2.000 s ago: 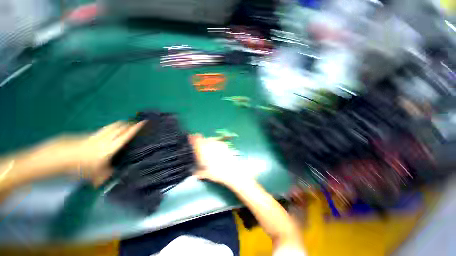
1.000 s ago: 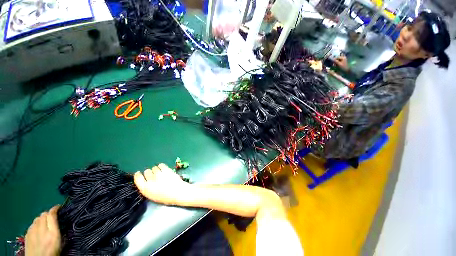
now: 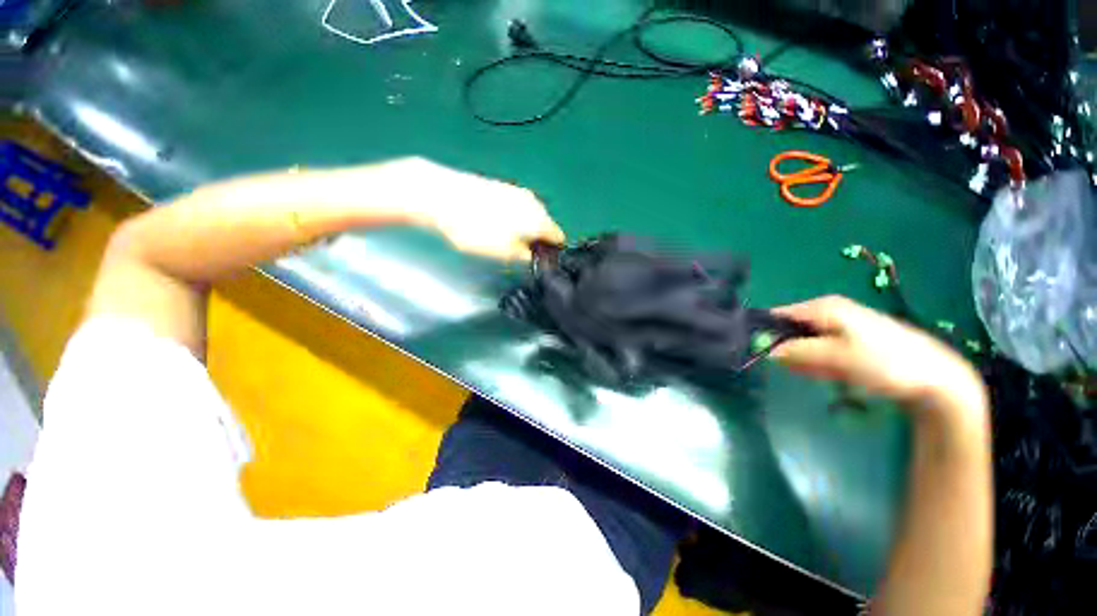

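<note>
A black harness bunch [image 3: 656,307] is stretched between my hands above the glossy green mat, close to the table's front edge. It is blurred. My left hand [image 3: 505,229] is closed around its left end, where dark leads show at the fingers. My right hand [image 3: 842,349] grips the right end by thin leads, and a small green plug connector [image 3: 763,343] shows at the fingertips. The leads' tips inside both hands are hidden.
Orange-handled scissors [image 3: 806,178] lie beyond the bunch. Other terminated wires [image 3: 776,104] and a looped power cord [image 3: 577,60] lie at the far side. Loose green plugs [image 3: 882,267], a clear plastic bag [image 3: 1037,271] and a dark harness pile [image 3: 1041,481] are at the right.
The view has swung left. The bunch lay on the mat between my hands; now it is drawn out between them, gripped at both ends.
</note>
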